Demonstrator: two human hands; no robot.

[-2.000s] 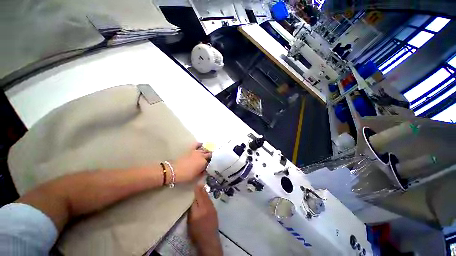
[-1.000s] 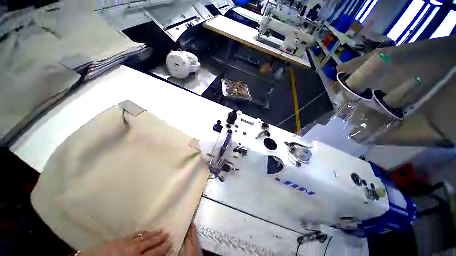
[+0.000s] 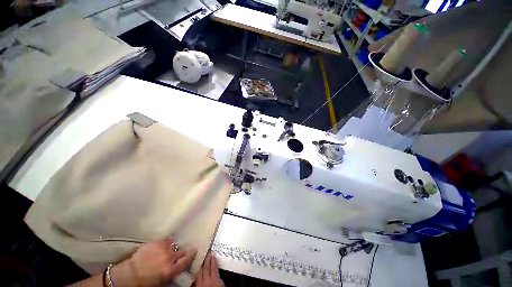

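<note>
The beige fabric panel [image 3: 140,185] lies on the white table with its right edge running to the needle area [image 3: 240,178] of the white sewing machine [image 3: 337,190]. A small grey patch [image 3: 141,119] sits at its far corner. My left hand [image 3: 160,262] rests on the panel near its front right edge, a ring on one finger. My right hand [image 3: 209,273], cut off by the bottom edge, is at the panel's right edge close to my left fingertips. Both hands touch the panel edge. The needle tip is hidden by the machine head.
A stack of cut panels [image 3: 67,61] lies at the far left. Two thread cones [image 3: 405,49] stand at the upper right, with clear plastic below. A white round device [image 3: 192,66] and a tray [image 3: 257,88] are beyond the table. A printed scale [image 3: 280,263] runs along the table's front.
My hands have moved from beside the needle to the panel's front right edge, both still near each other. The camera view has turned, showing more of the machine and its blue motor end.
</note>
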